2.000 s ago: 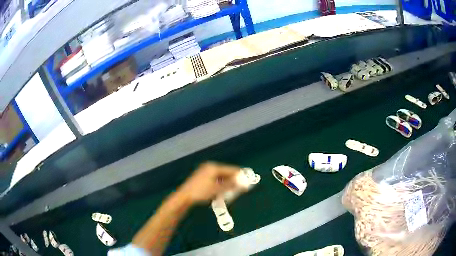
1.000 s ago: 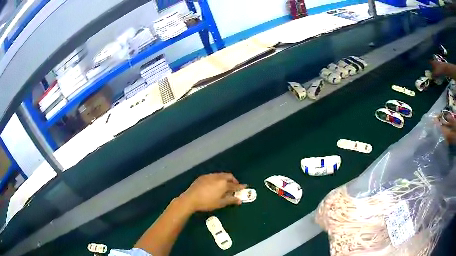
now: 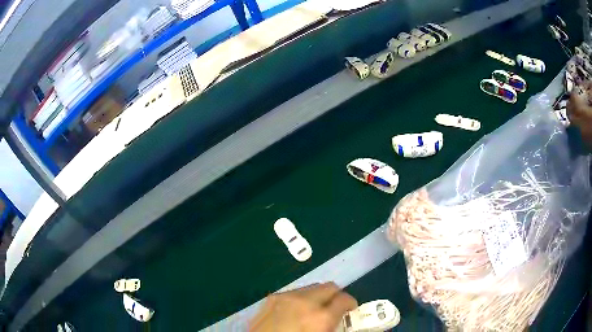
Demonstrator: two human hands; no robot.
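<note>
My left hand (image 3: 304, 312) is at the bottom edge, partly cut off. Its bent fingers close on the left end of a white base piece or stack of pieces (image 3: 373, 316) over the near ledge; the fingers hide that end. A single base plate (image 3: 293, 240) with two dark slots lies on the green belt beyond. A domed white shell (image 3: 374, 175), showing red and blue inside, and a shell with blue marks (image 3: 418, 144) lie to the right. Another flat plate (image 3: 457, 122) lies behind them. My right hand is not in view.
A large clear bag of pinkish parts (image 3: 464, 259) stands at the right. Grouped shells (image 3: 419, 42) sit on the far metal rail (image 3: 214, 149). More shells and plates lie at the far right and lower left. Another person's hand (image 3: 581, 117) shows at the right edge.
My left hand has moved from the belt down to the near ledge. The small base plate it held on the belt is gone from there. The camera view has tilted down.
</note>
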